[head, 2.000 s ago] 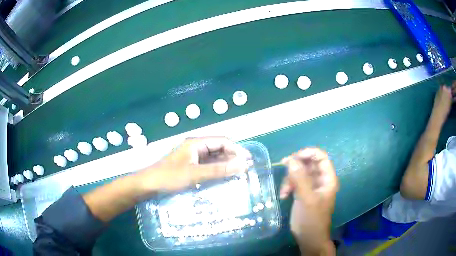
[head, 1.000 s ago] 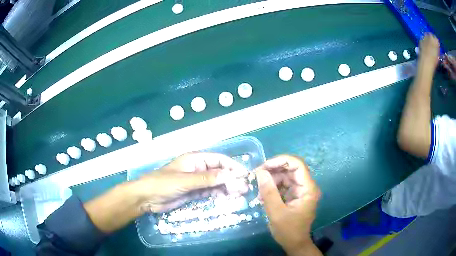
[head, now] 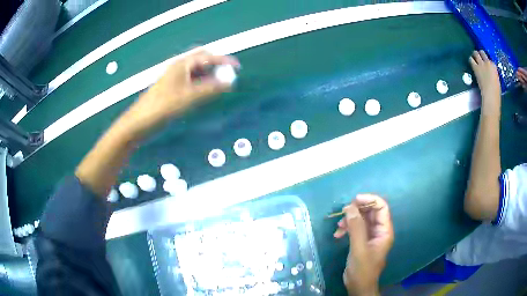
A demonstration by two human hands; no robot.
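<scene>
My left hand (head: 199, 78) is over the green conveyor belt (head: 277, 75), its fingertips closed on a round white piece (head: 225, 73). The hand is slightly blurred. My right hand (head: 370, 231) is over the near ledge, right of the clear parts tub (head: 303, 211), and holds a thin tan pick (head: 336, 214) that points left. The tub holds many tiny white and shiny bits, blurred by glare. A row of round white pieces (head: 276, 140) lies along the belt's near side; some show a darker centre.
A pale divider rail (head: 346, 139) runs between belt and ledge. A lone white piece (head: 111, 67) lies in the far lane. At right, another worker's arm (head: 488, 133) reaches to a long blue parts tray (head: 482, 29). Grey metal posts (head: 20, 81) stand at left.
My hands were together over the tub; my left hand has moved up and forward over the belt with a white piece. My right hand has moved right. The neighbour's hand has shifted at the blue tray.
</scene>
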